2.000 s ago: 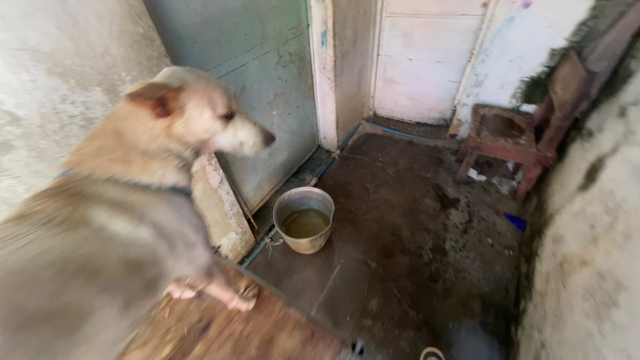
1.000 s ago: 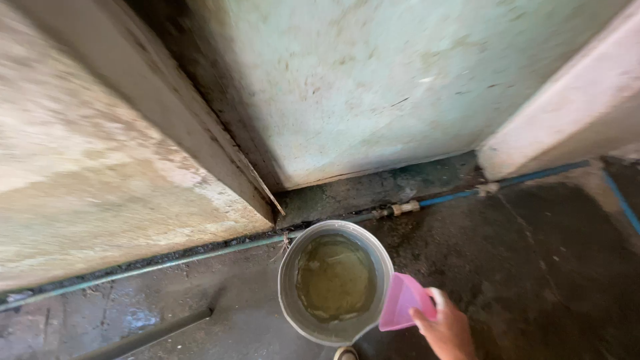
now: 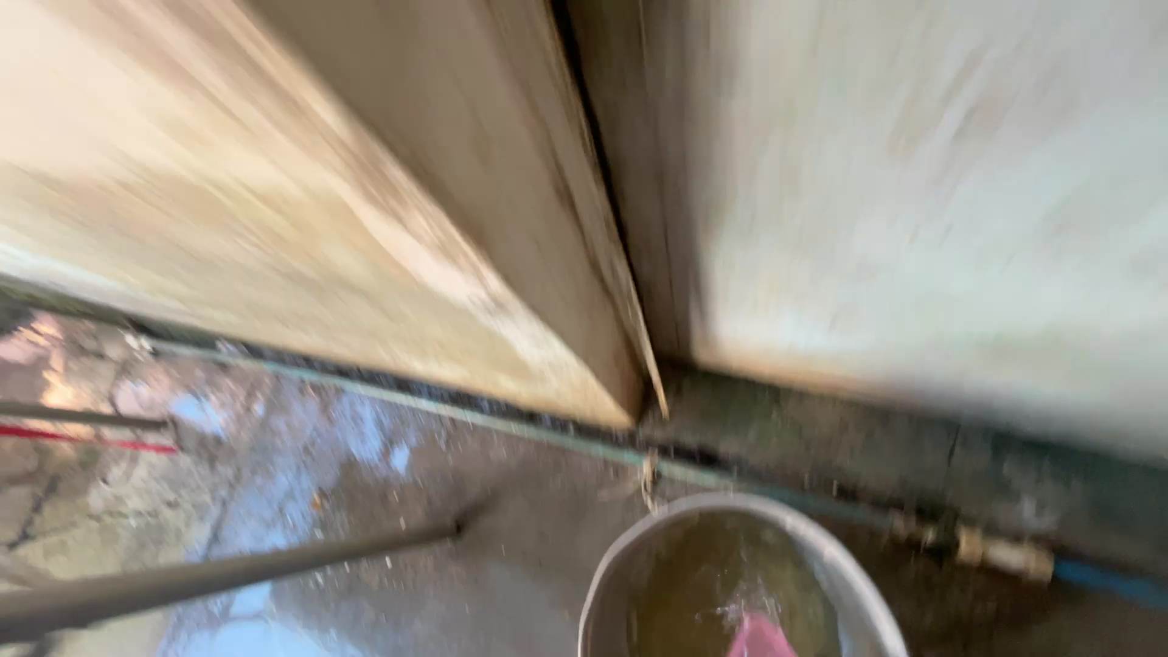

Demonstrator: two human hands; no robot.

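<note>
A round bucket [image 3: 607, 584] with murky water in it stands on the wet floor at the bottom, right of centre, partly cut off by the frame's lower edge. The tip of a pink plastic scoop [image 3: 759, 639] dips into the water, which ripples and splashes around it. Its handle lies outside the view, so any hand on it is hidden. Neither my left hand nor my right hand shows.
A thin pipe [image 3: 411, 403] runs along the wall's foot, with a pale fitting [image 3: 1004, 555] and a blue section [image 3: 1109, 582] at right. A grey pole [image 3: 237, 573] and a red rod [image 3: 82, 438] lie at left. A wall corner [image 3: 630, 411] juts out behind the bucket.
The pink scoop has moved from beside the bucket's right rim into its water. My right hand, on the scoop one second ago, has left the view. The view has swung left; the dog is out of sight.
</note>
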